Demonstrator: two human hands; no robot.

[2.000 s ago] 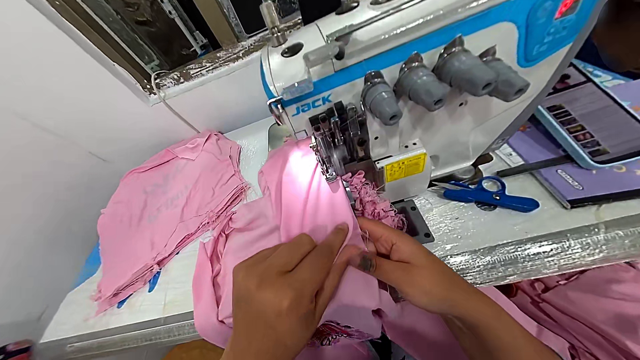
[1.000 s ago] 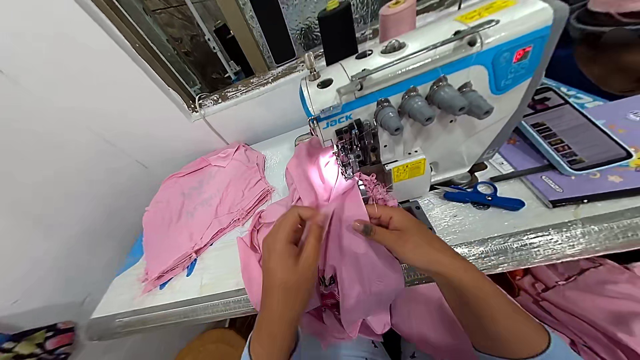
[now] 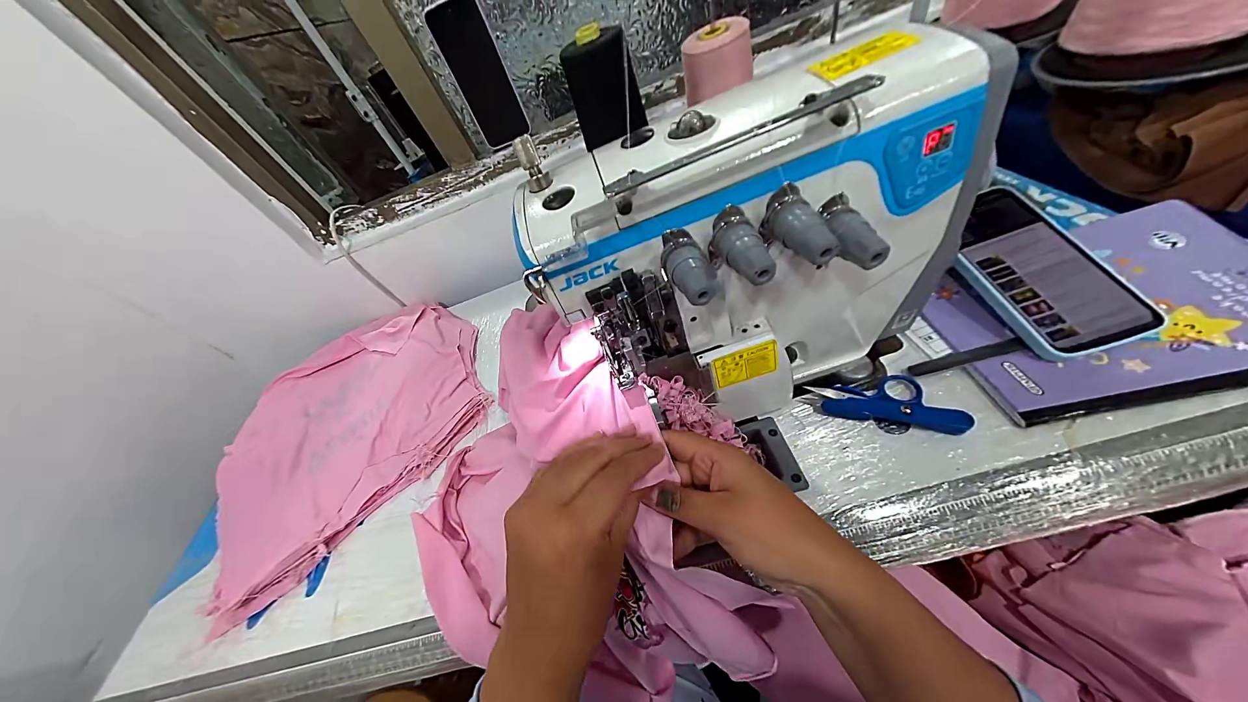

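Observation:
A piece of pink fabric (image 3: 556, 400) runs under the lit presser foot (image 3: 624, 366) of a white and blue Jack overlock sewing machine (image 3: 624, 219) and hangs over the table's front edge. My left hand (image 3: 575, 507) lies on the fabric just in front of the foot, its fingertips pressing the cloth. To its right, my right hand (image 3: 731, 497) pinches the fabric's edge between thumb and fingers. A dark print (image 3: 632, 604) shows on the cloth below my hands. Curled pink trimmings (image 3: 697, 414) bunch beside the foot.
Stacked pink cut pieces (image 3: 341, 439) lie on the table at left. Blue thread snips (image 3: 897, 405), a phone (image 3: 1063, 273) and a purple notebook (image 3: 1170, 341) are at right. Black (image 3: 604, 88) and pink (image 3: 717, 58) thread cones stand behind the machine. More pink fabric (image 3: 1102, 604) hangs at front right.
My hands, a little apart on the cloth one second ago, are now close together at the fabric's edge near the foot. The view has shifted.

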